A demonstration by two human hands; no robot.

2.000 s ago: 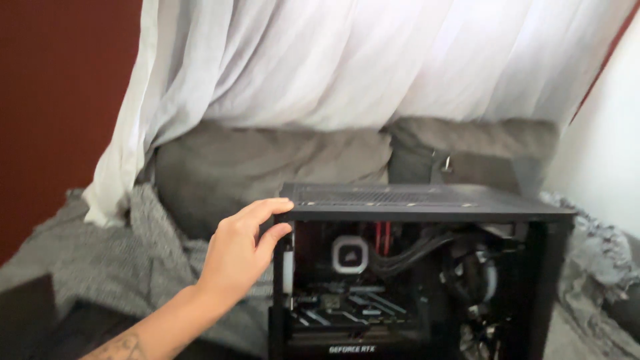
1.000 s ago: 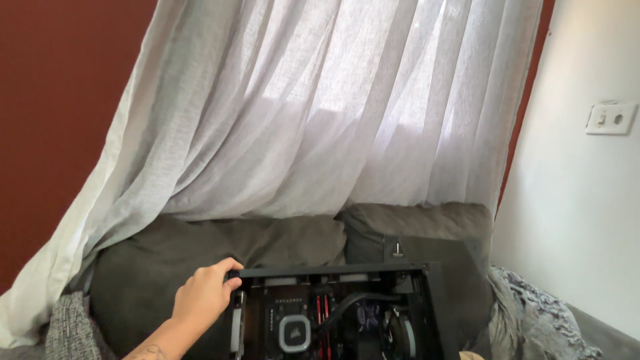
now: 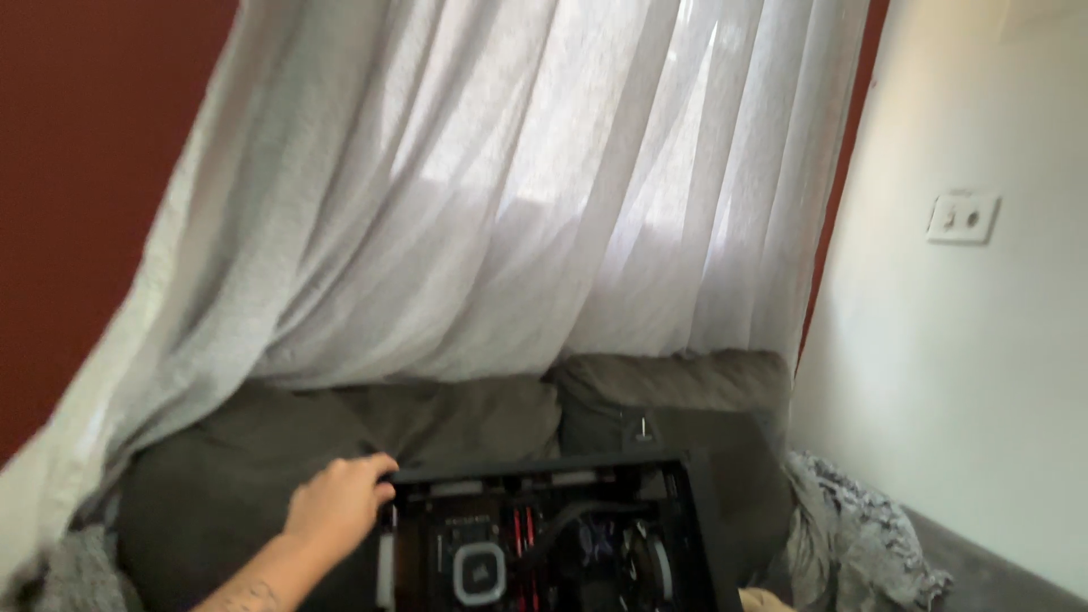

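My left hand [image 3: 344, 501] grips the upper left corner of a black desktop computer case [image 3: 544, 464], fingers over the top edge and thumb at the side. The case's open side faces me, showing a square CPU cooler pump head [image 3: 478, 573], red-edged memory modules [image 3: 525, 544] beside it, black tubes and a round fan [image 3: 650, 561] on the right. The bottom of the case lies outside the view. At the case's lower right edge a small part of my right hand [image 3: 765, 600] shows; its fingers are hidden.
Grey sofa cushions [image 3: 459, 421] stand behind the case, with a dark flat panel [image 3: 722, 442] leaning on the right one. A grey knitted blanket [image 3: 850, 527] lies at the right. White curtains [image 3: 510, 212] hang behind; a wall plate [image 3: 964, 218] is on the white wall.
The case has tilted back, so its inside faces up towards me more than before; my left hand has stayed on its corner. The view has swung upward.
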